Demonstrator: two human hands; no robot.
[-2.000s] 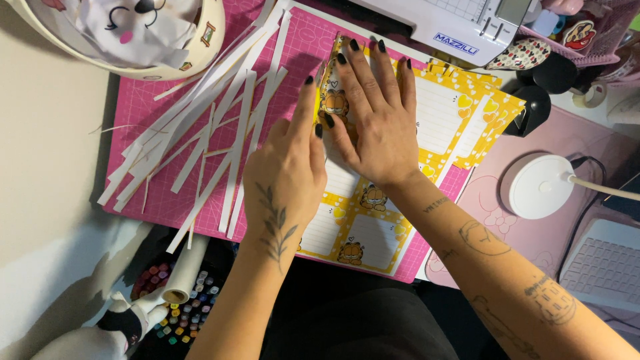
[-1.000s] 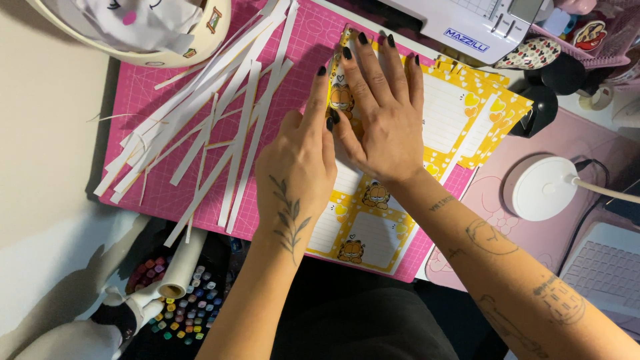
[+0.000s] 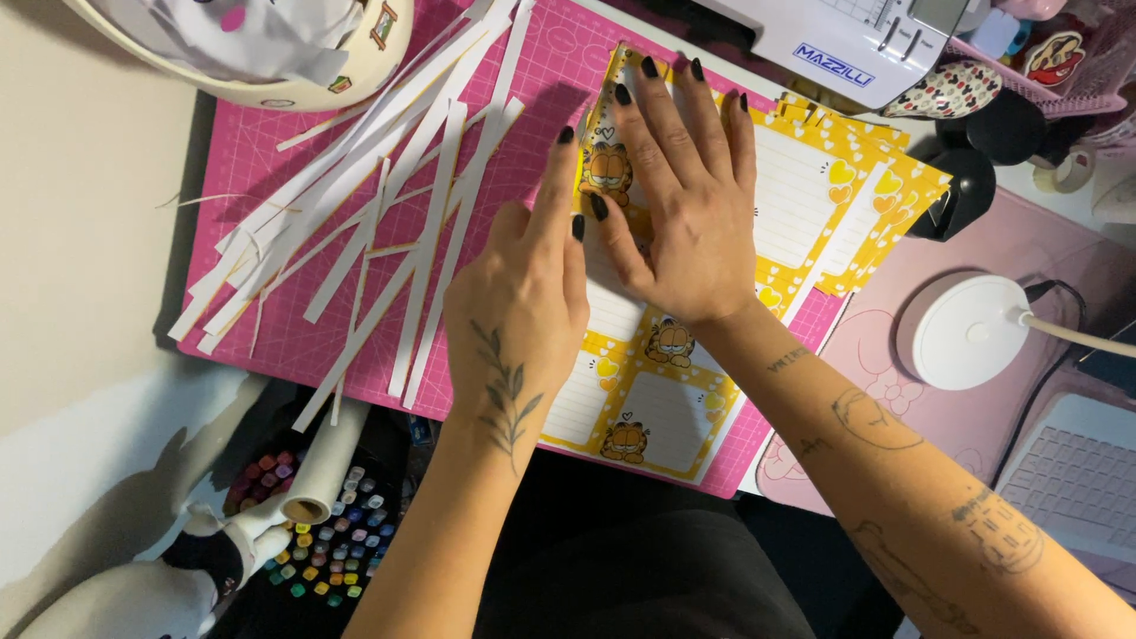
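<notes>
A yellow printed sheet (image 3: pixel 670 404) with cartoon cats, hearts and lined white boxes lies on a pink cutting mat (image 3: pixel 355 368). My right hand (image 3: pixel 679 191) presses flat, fingers spread, over a clear ruler (image 3: pixel 624 75) on the sheet's upper part. My left hand (image 3: pixel 528 266) is at the ruler's left edge, index finger stretched forward and the other fingers curled; a cutter seems to be in it, mostly hidden beneath the fingers. White paper strips (image 3: pixel 426 266) lie in a loose heap left of my left hand. More yellow printed sheets (image 3: pixel 874 200) are stacked to the right.
A cream bowl (image 3: pixel 382 53) holding paper scraps stands at the upper left. A white cutting machine (image 3: pixel 825 44) is beyond the mat. To the right are a round white lamp base (image 3: pixel 963 330) and a keyboard (image 3: pixel 1078 470). Markers (image 3: pixel 346 532) and a cardboard tube (image 3: pixel 324 470) sit below the mat.
My left hand has moved slightly down along the ruler's edge, then back up a little. My right hand stays pressed on the ruler and sheet.
</notes>
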